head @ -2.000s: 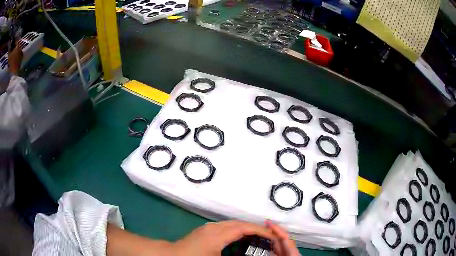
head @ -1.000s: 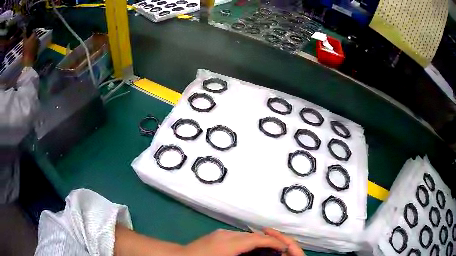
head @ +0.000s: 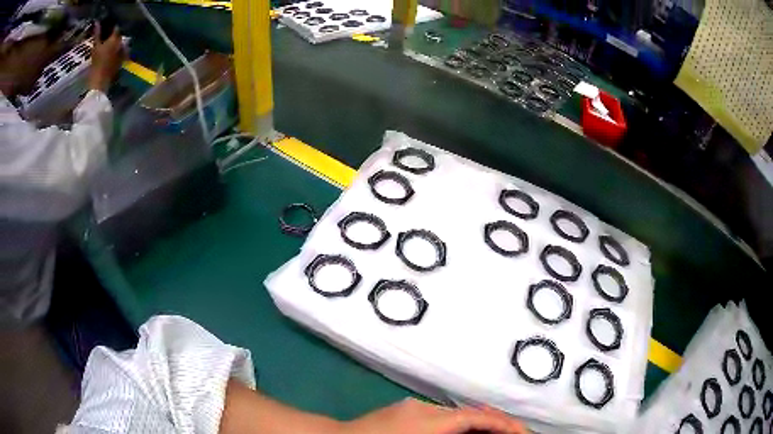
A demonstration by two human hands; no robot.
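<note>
My left hand [head: 424, 420] is at the bottom edge, largely cut off, just below the near edge of the left tray stack [head: 462, 288]. A small dark patch shows under its fingers; I cannot tell what it is or whether the hand grips it. My right hand cannot be made out. Black octagonal rings lie on the white paper in a left group [head: 398, 302] and a right group [head: 538, 359], with a gap between them. A lone ring [head: 298, 219] lies on the green surface left of the stack.
The right tray stack [head: 678, 398] with rings is cut off at the right. Beyond the yellow tape are a dark green strip [head: 339, 110], a red bin [head: 603, 119] and another ring tray [head: 318, 34]. A yellow post [head: 253, 76], grey box [head: 161, 186] and a person in white [head: 51, 169] are left.
The view has turned left, so the trays and bin sit further right. My left hand is lower and more cut off. The person at left shows more. The visible rings keep their places.
</note>
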